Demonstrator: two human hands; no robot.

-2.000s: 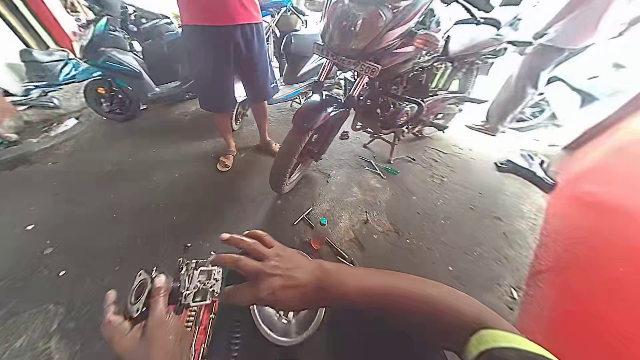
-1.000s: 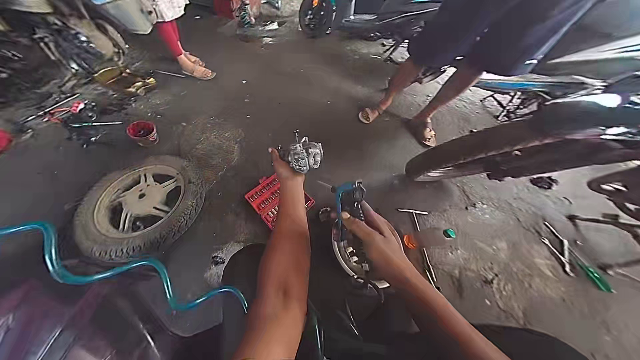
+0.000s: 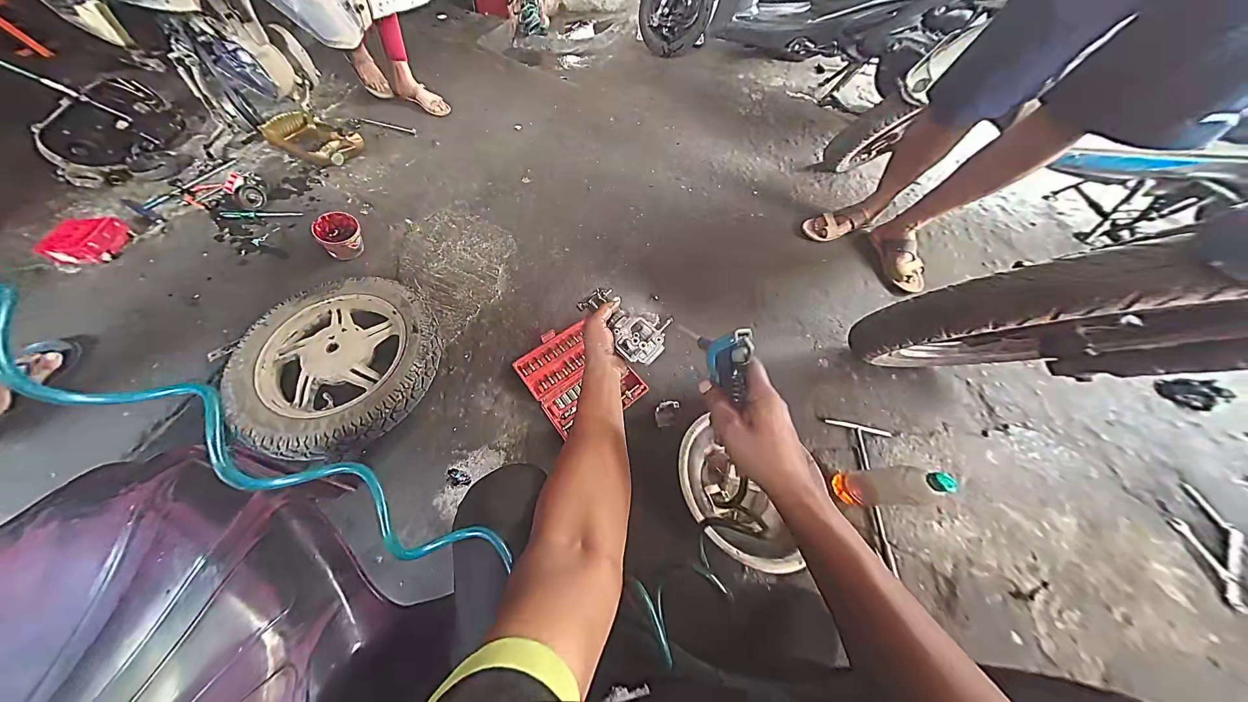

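My left hand (image 3: 604, 341) grips a metal carburetor (image 3: 639, 336) above an open red socket set case (image 3: 561, 375). In my right hand (image 3: 756, 419) is a blue air blow gun (image 3: 729, 361), its thin nozzle pointing left toward the carburetor, with a gap between them. Below my right hand lies a round metal pan or wheel part (image 3: 694, 478) with dark pieces in it. A small part (image 3: 668, 412) rests on the floor between the case and that round piece. A coiled teal air hose (image 3: 244, 478) runs in from the left toward my lap.
A motorcycle wheel with tire (image 3: 424, 361) lies at left, near a red cup (image 3: 337, 237). At right are a T-handle wrench (image 3: 858, 426), a plastic bottle (image 3: 897, 486) and wrenches (image 3: 1209, 551). A person in sandals (image 3: 902, 258) stands beside a motorcycle's front tire (image 3: 975, 302).
The view has swung left and down. Two seconds ago both hands were at the carburetor over the case; now my right hand holds the blow gun, and my left hand keeps the carburetor.
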